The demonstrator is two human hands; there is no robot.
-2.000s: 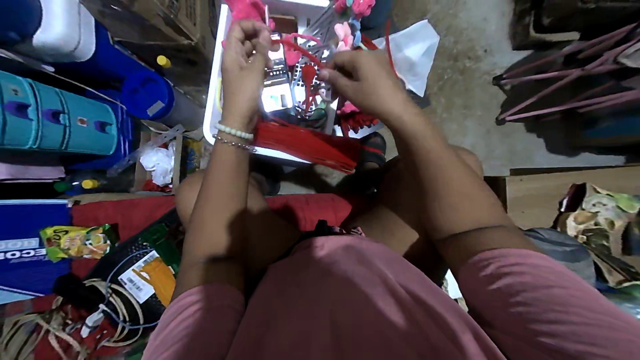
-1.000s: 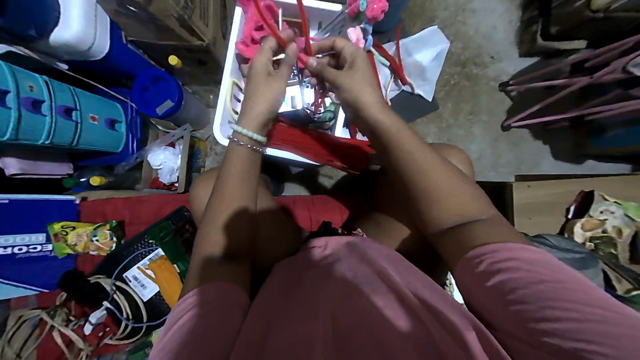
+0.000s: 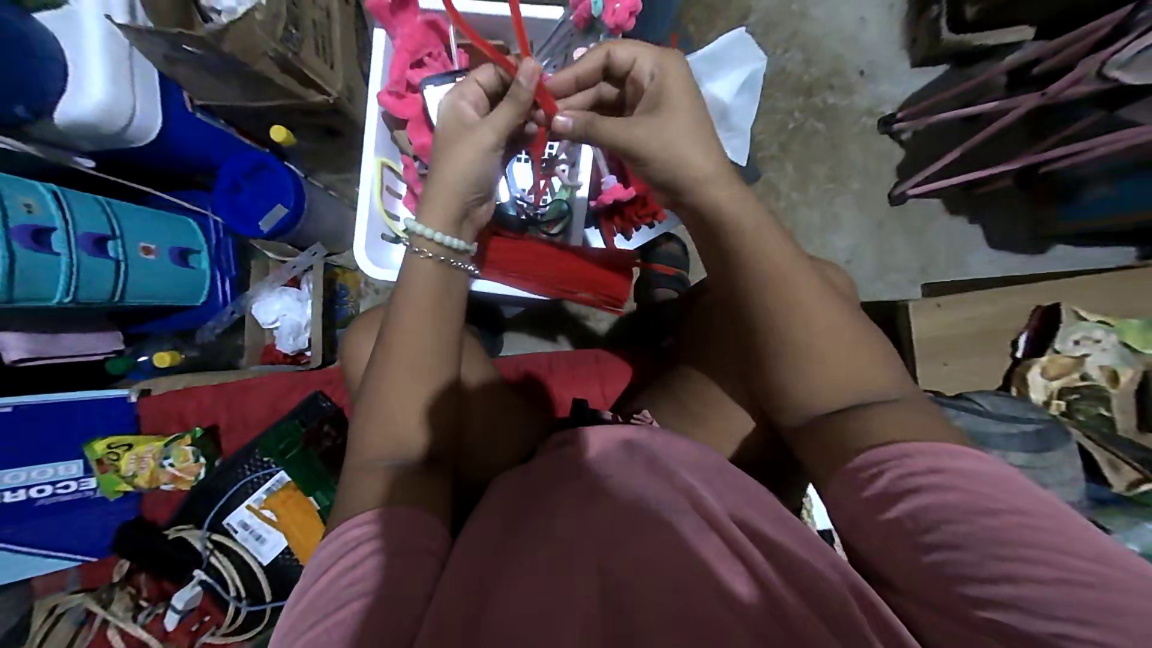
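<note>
A thin red strip, perhaps a pipe cleaner, is crossed over itself, with two ends pointing up. My left hand pinches it between thumb and index finger at the crossing. My right hand grips it just to the right, fingertips close to the left ones. Beneath both hands is a white plastic tray. It holds fuzzy pink strips, a phone partly hidden by my left hand, and small tools. A bundle of red strips lies across the tray's near edge.
Teal drawers, a blue-lidded container and a cardboard box stand at the left. A white sheet lies right of the tray. Pink folding-frame legs are at the upper right. Coiled cord lies lower left.
Two seconds ago my hands were farther apart with the red strip stretched between them; now they are together where it crosses.
</note>
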